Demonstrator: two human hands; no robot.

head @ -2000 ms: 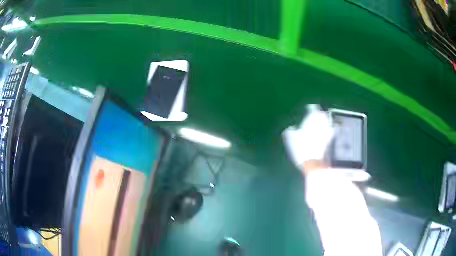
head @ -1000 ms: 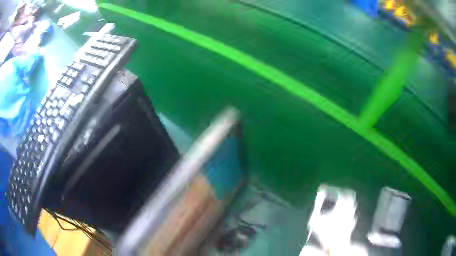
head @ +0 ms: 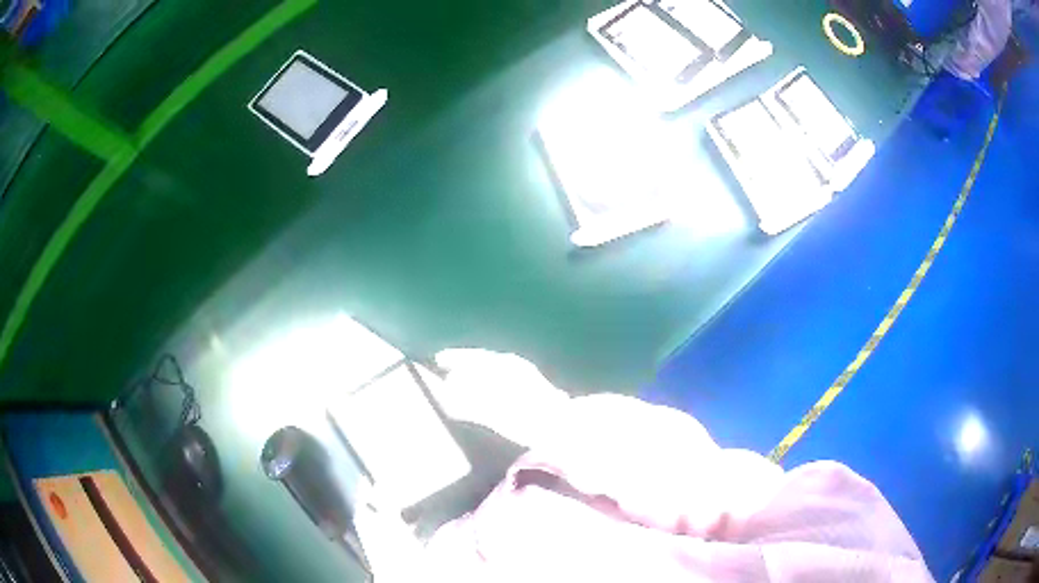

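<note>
A pale, overexposed e-reader (head: 401, 435) is in front of me at lower centre, close to the bench. My right hand (head: 492, 385), white-gloved, is at its upper right edge. My left hand (head: 385, 533) is washed out at its lower end, near the picture's bottom. Both appear to grip it, but glare hides the fingers. A black barcode scanner (head: 299, 469) lies just left of the e-reader. Another e-reader (head: 305, 100) lies screen up in a white carrier tray (head: 349, 132) on the green surface at upper left.
A monitor (head: 97, 518) is at lower left, with a mouse (head: 194, 458) beside it. Several white trays (head: 786, 154) lie at upper right, partly in glare. A yellow ring (head: 843, 34) is beyond them. Blue floor with a yellow line (head: 883, 325) lies right; a person's sleeve (head: 986, 40) shows top right.
The view has swung right from the monitor and keyboard to the bench and floor. Both hands are now at an e-reader near the scanner; earlier one gloved hand was over the green surface.
</note>
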